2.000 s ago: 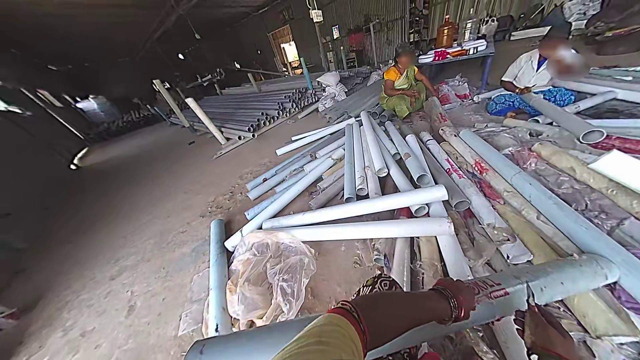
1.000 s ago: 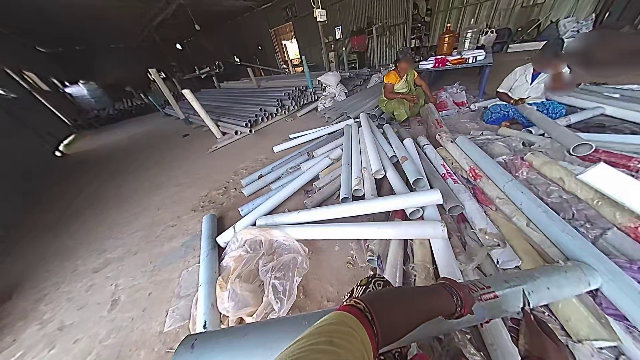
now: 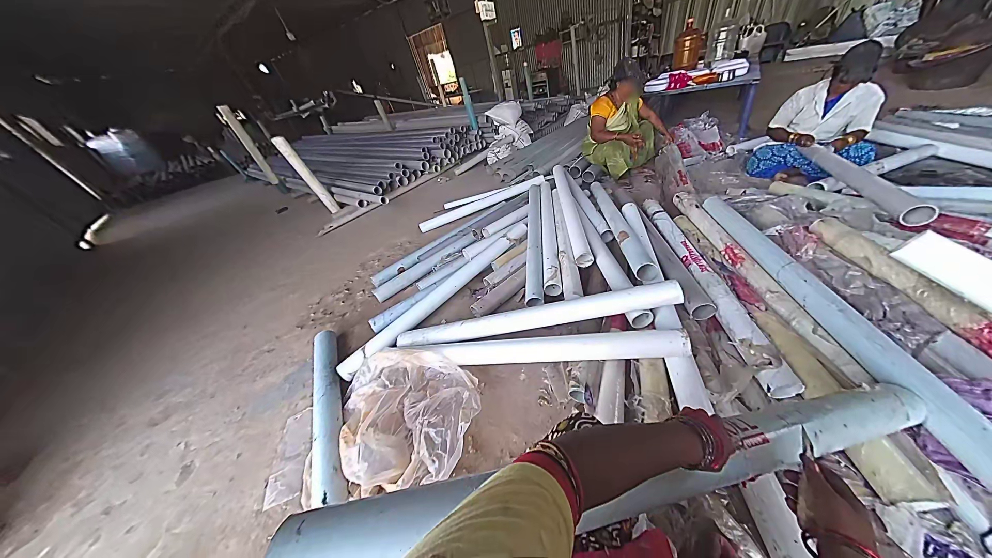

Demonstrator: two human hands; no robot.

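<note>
A long grey-blue plastic pipe (image 3: 860, 422) crosses the lower part of the head view, its far end at the right. My left forearm in a yellow sleeve reaches over it. Red bangles circle the wrist; my left hand (image 3: 717, 440) lies at the pipe beside red print, its fingers hidden. At the lower right, my right hand (image 3: 833, 496) is close against the near side of the pipe, below a narrow dark gap in its wall. Whether it grips anything is unclear. Crumpled clear plastic (image 3: 411, 418) lies on the floor beyond the pipe, beside a short upright-looking blue pipe (image 3: 327, 418).
Loose white pipes (image 3: 542, 312) lie in a crossed pile ahead. Pipes in printed plastic wrap (image 3: 709, 287) cover the floor at right. Two people sit beyond them, one in green (image 3: 620, 132), one in a white top (image 3: 825, 112) with a grey pipe. Stacked pipes (image 3: 387, 155) stand farther back.
</note>
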